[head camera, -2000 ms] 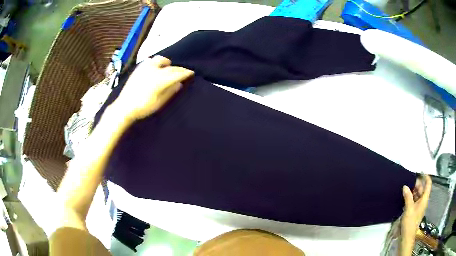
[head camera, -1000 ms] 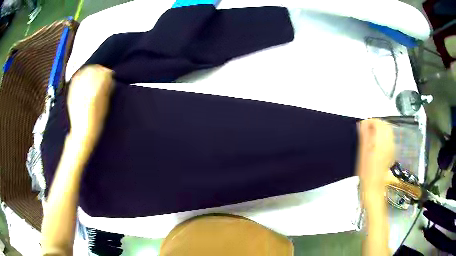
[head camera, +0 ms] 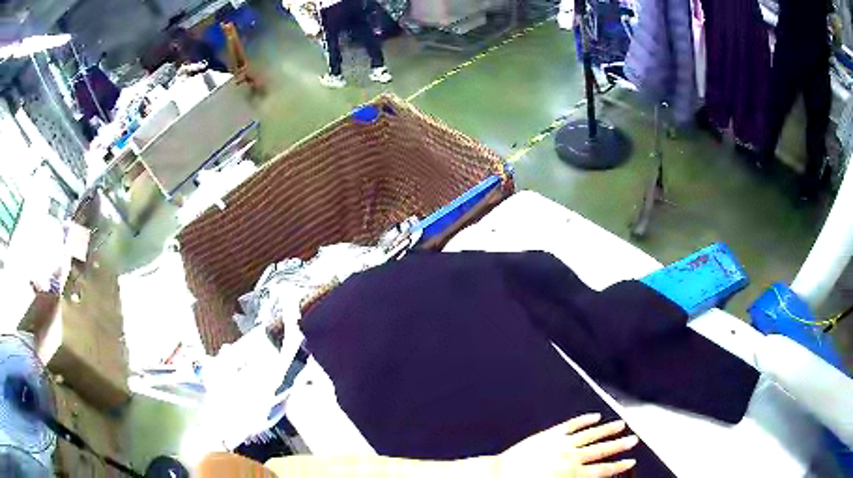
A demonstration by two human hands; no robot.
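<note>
Dark navy-purple trousers (head camera: pixel 440 345) lie on the white padded table (head camera: pixel 552 219). One wide leg is spread towards me, and the other is folded off to the right beyond it, with white padding between them. The left end reaches the wicker basket. My left hand (head camera: pixel 572 450) lies palm down on the near leg at the bottom of the view, with its fingers apart and holding nothing. My right hand is out of the picture. The near end of the leg is cut off by the lower edge.
The brown wicker basket (head camera: pixel 281 210) holds crumpled pale garments (head camera: pixel 323 266) at the table's left. A bright-blue piece (head camera: pixel 697 278) sits at the far side. A fan (head camera: pixel 26 397) stands at lower left. A person's legs (head camera: pixel 351 42) and hanging clothes (head camera: pixel 734 70) show farther back.
The view has swung left and up, showing more basket and floor. My left hand has moved from the leg's left part along it to the right. My right hand has left the picture.
</note>
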